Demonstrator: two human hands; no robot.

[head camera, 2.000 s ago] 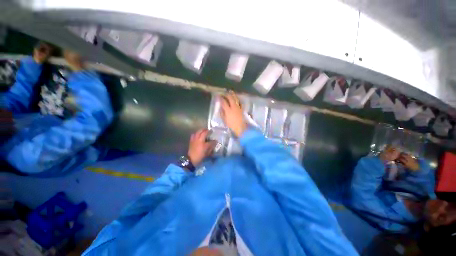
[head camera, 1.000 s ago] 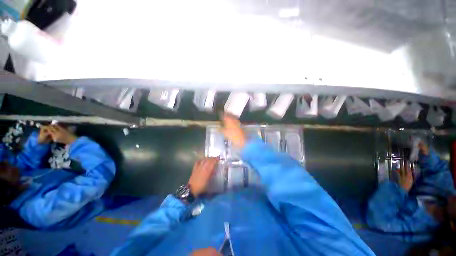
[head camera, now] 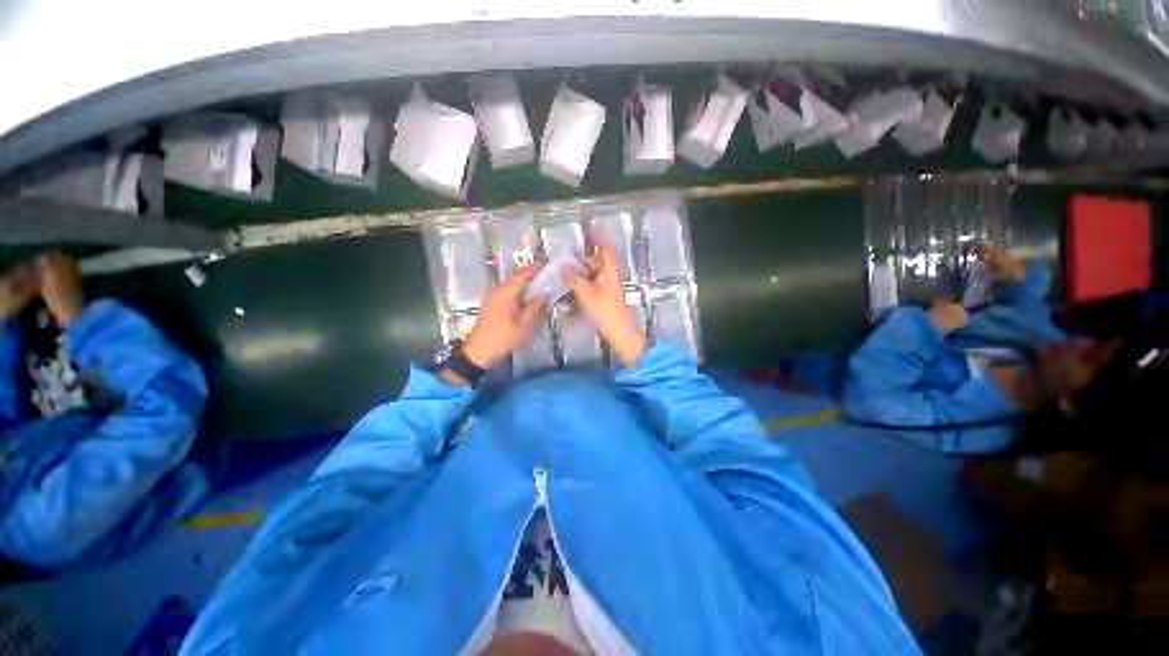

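Note:
A clear blister tray (head camera: 688, 288) with two rows of pockets lies in front of me on the dark green bench. Pale oblong units (head camera: 660, 246) sit in several of its pockets. My left hand (head camera: 504, 323) and my right hand (head camera: 606, 305) are close together over the middle of the tray. Between their fingers they hold a small white unit (head camera: 554, 277), tilted above the pockets. My fingers and the unit hide part of the tray's middle.
White folded cartons (head camera: 573, 133) stand in a row on the green conveyor belt beyond the tray, below the white shelf (head camera: 538, 32). A person in blue sits at the left. Another at the right works over a clear tray (head camera: 938, 205), beside a red bin (head camera: 1109, 247).
My right hand has come back from the belt's edge to meet my left hand over the tray. A white unit is now between them. The view has shifted.

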